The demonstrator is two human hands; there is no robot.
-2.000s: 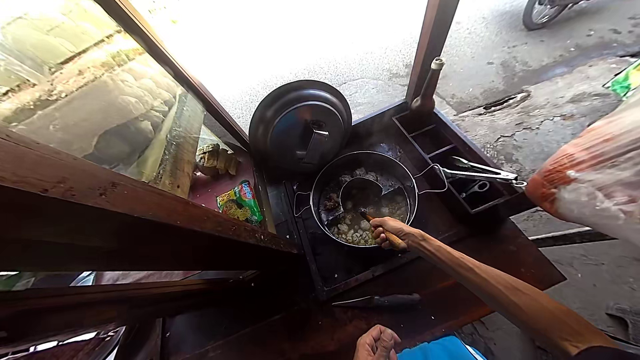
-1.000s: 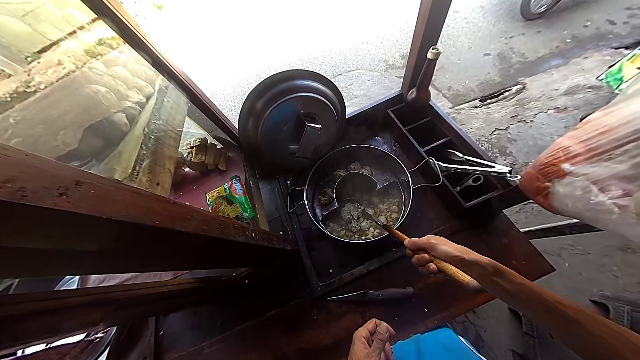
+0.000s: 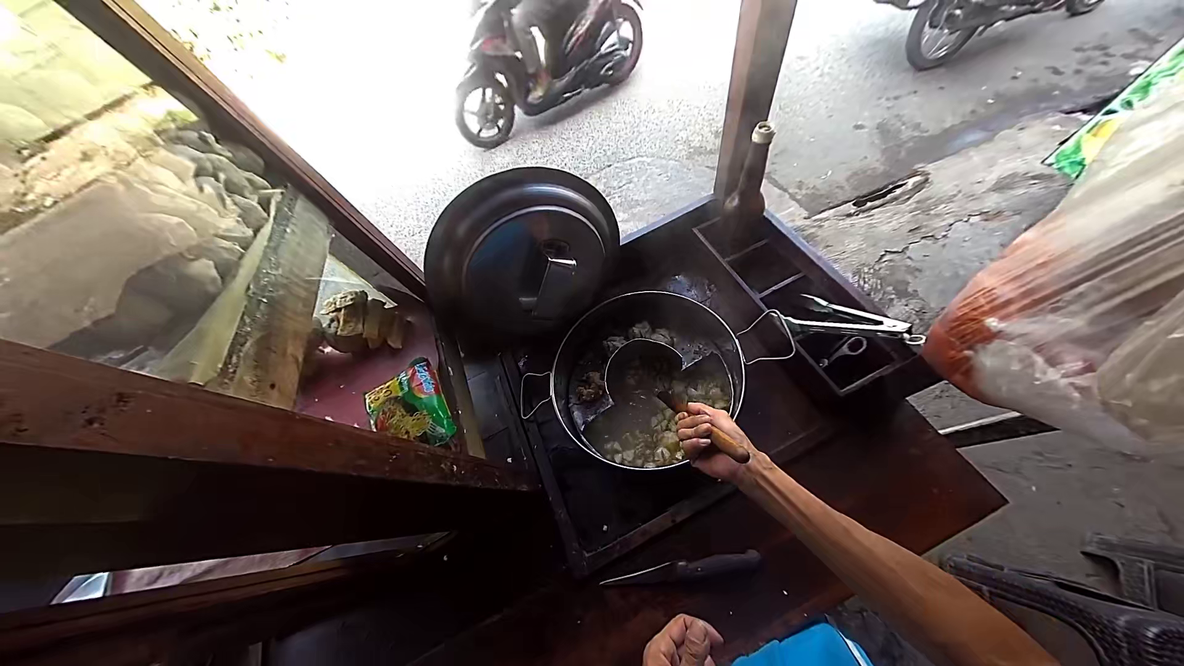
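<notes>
My right hand point(image 3: 708, 442) is closed around the wooden handle of a utensil point(image 3: 673, 401), whose far end is down in a round metal pot point(image 3: 737, 347). The pot holds steaming broth with small pale chunks point(image 3: 647, 444) and a curved metal divider or insert point(image 3: 622, 356). At the lower edge my left hand point(image 3: 683, 640) rests with curled fingers near the table edge; nothing shows in it, though part of it is cut off. Between that hand and the pot lies a knife point(image 3: 712, 565) with a dark handle.
A large dark lid point(image 3: 523, 250) leans behind the pot. Right of it, a compartment tray point(image 3: 786, 287) holds metal tongs point(image 3: 851, 324) and scissors point(image 3: 846, 350), with a bottle point(image 3: 749, 176) at its corner. A noodle packet point(image 3: 412, 404) lies left; a filled plastic bag point(image 3: 1064, 314) hangs right.
My right hand has moved up and left, over the pot's near rim, still holding the utensil. A motorbike with a rider has come into view on the road.
</notes>
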